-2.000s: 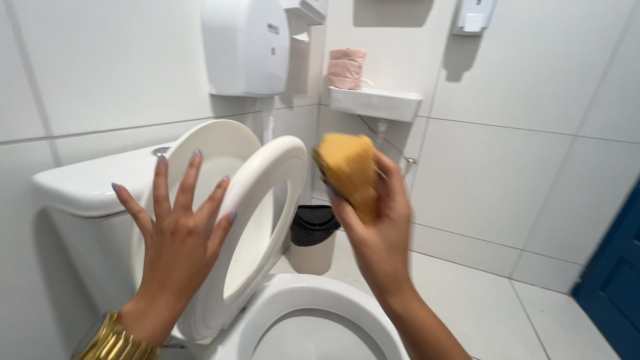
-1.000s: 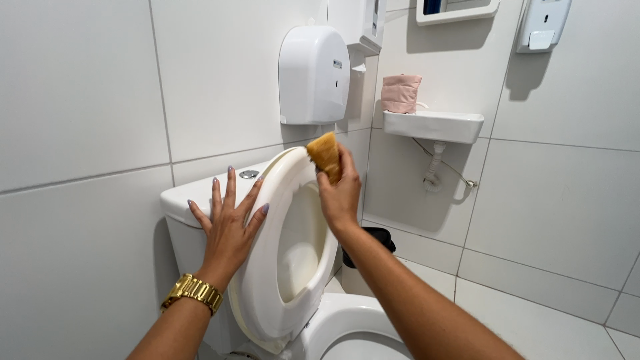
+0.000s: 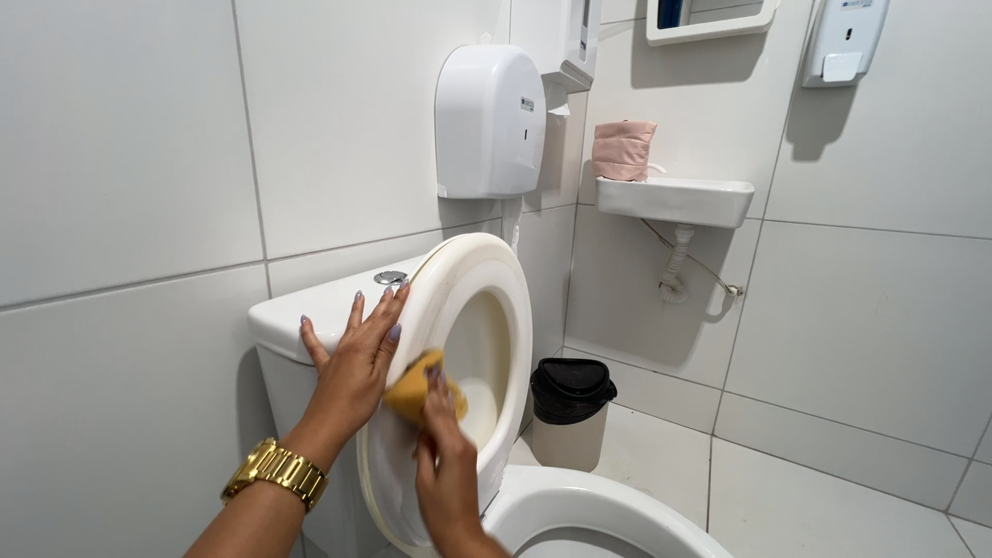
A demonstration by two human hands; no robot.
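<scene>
My left hand point(image 3: 353, 364), with a gold wristwatch point(image 3: 275, 474) at the wrist, lies spread against the outer edge of the raised toilet seat point(image 3: 508, 310), next to the cistern lid point(image 3: 310, 308). The fingers are apart and grip nothing. In my right hand point(image 3: 449, 465) is a yellow sponge point(image 3: 415, 391), pressed on the left side of the seat's ring. The sponge is slightly blurred. Behind the seat stands the raised toilet lid point(image 3: 473, 356), visible through the ring. Below right is the toilet bowl point(image 3: 597, 504), cut off by the bottom of the view.
A bin with a black liner point(image 3: 572, 418) stands on the floor right of the toilet. A paper dispenser point(image 3: 492, 120) hangs above the cistern. In the corner, a small wall basin point(image 3: 674, 200) carries a pink quilted pouch point(image 3: 622, 151). A soap dispenser point(image 3: 845, 43) is on the right wall.
My right hand has moved the sponge from the seat's top edge down to its left side. Two seconds ago it held the sponge away from the seat. My left hand stays at the seat's edge.
</scene>
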